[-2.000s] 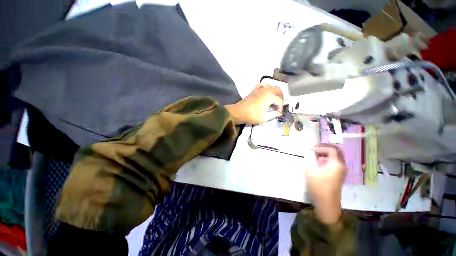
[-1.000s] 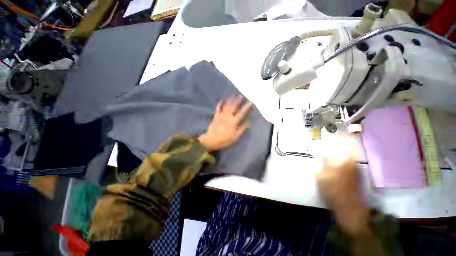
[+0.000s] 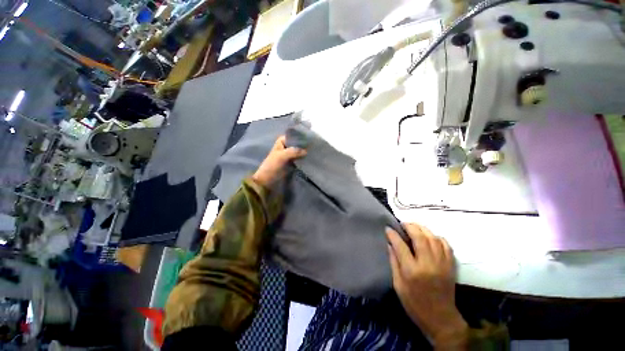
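Note:
A grey cut panel (image 3: 329,236) lies over the front left edge of the white table, left of the sewing machine. My left hand (image 3: 279,161) is shut on its upper left edge, thumb on top. My right hand (image 3: 423,271) pinches its right corner between thumb and fingers. A dark slit or fold line shows in the panel between the hands. The presser foot and needle area (image 3: 454,152) of the white machine (image 3: 541,62) has no cloth under it. The panel's lower edge hangs toward my lap.
A pink paper sheet (image 3: 572,182) lies right of the needle. A lamp (image 3: 373,86) stands behind the panel. Black cloth pieces (image 3: 161,206) lie on the grey side table (image 3: 205,116) at left. A white basket (image 3: 159,277) with green and red items is below. Another machine (image 3: 113,142) stands far left.
My left hand has gone from lying flat on the panel to gripping its upper edge. My right hand has moved left from the needle area onto the panel's corner. The view has shifted.

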